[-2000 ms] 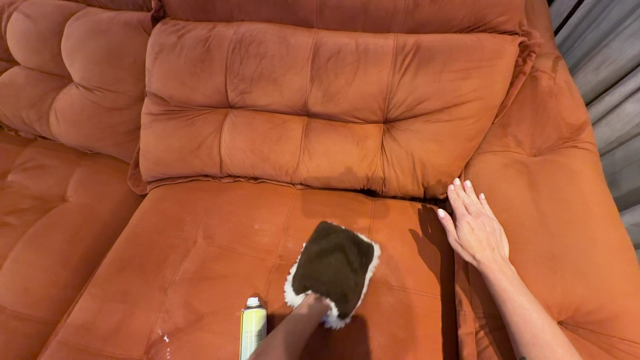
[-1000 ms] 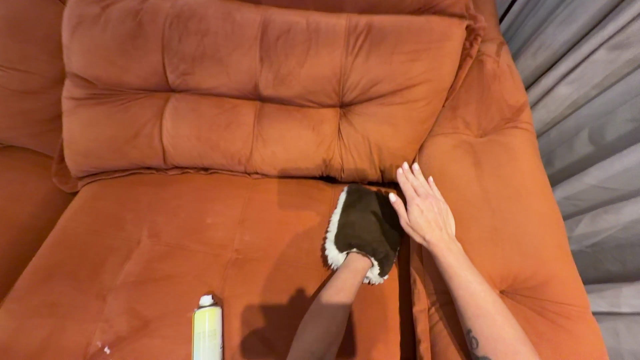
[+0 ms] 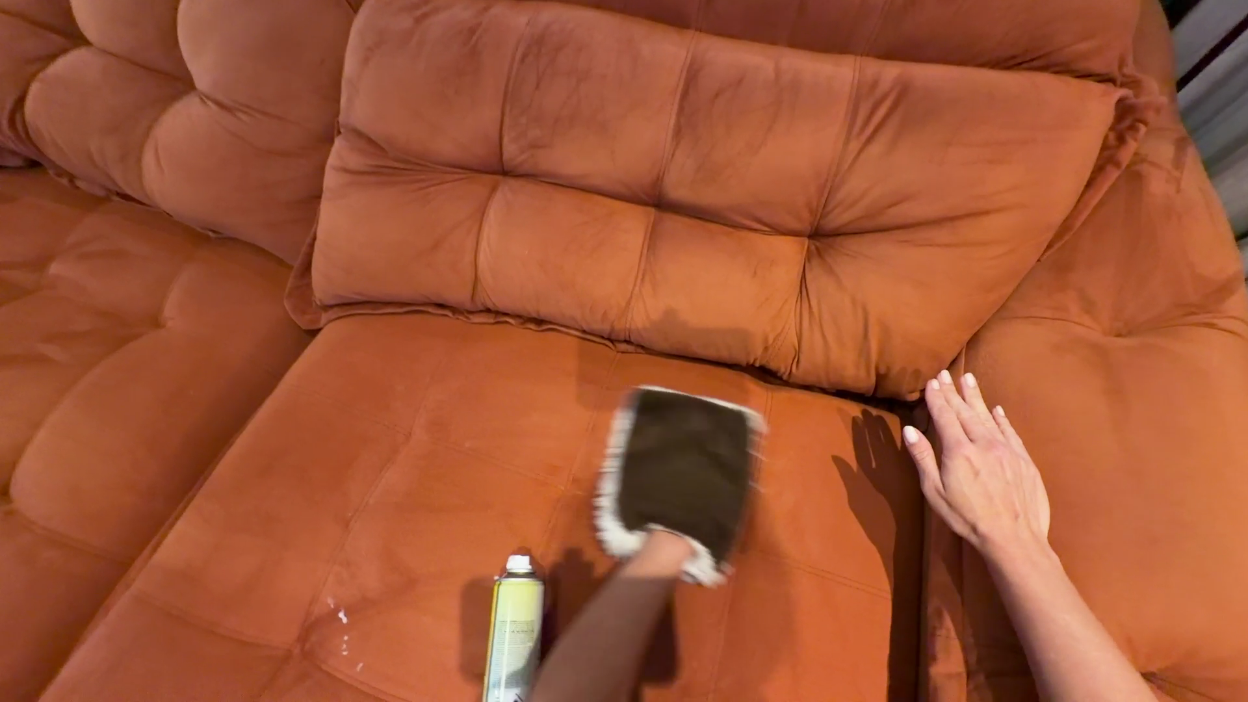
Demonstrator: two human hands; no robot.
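Observation:
My left hand (image 3: pixel 682 473) is inside a dark cleaning mitt (image 3: pixel 690 468) with white fluffy edges, over the orange seat cushion (image 3: pixel 468 409) of a sofa; the mitt hides its fingers, and motion blurs it. My right hand (image 3: pixel 980 478) rests bare, with fingers extended, on the inner side of the sofa's armrest (image 3: pixel 1102 419), near the lower right corner of the tufted back cushion (image 3: pixel 741 263). Left of my left forearm is an aerosol can (image 3: pixel 514 624) with a white top, its lower end cut off by the frame edge. Small white spots (image 3: pixel 343 634) mark the seat at lower left.
Another tufted section of the sofa (image 3: pixel 127 341) extends to the left. A dark gap (image 3: pixel 909 585) runs between the seat and the armrest. Grey curtains (image 3: pixel 1214 107) hang at the upper right.
My left hand in the mitt has moved left, away from my right hand, which it was beside a second ago. My right hand stays by the cushion corner. The view has shifted.

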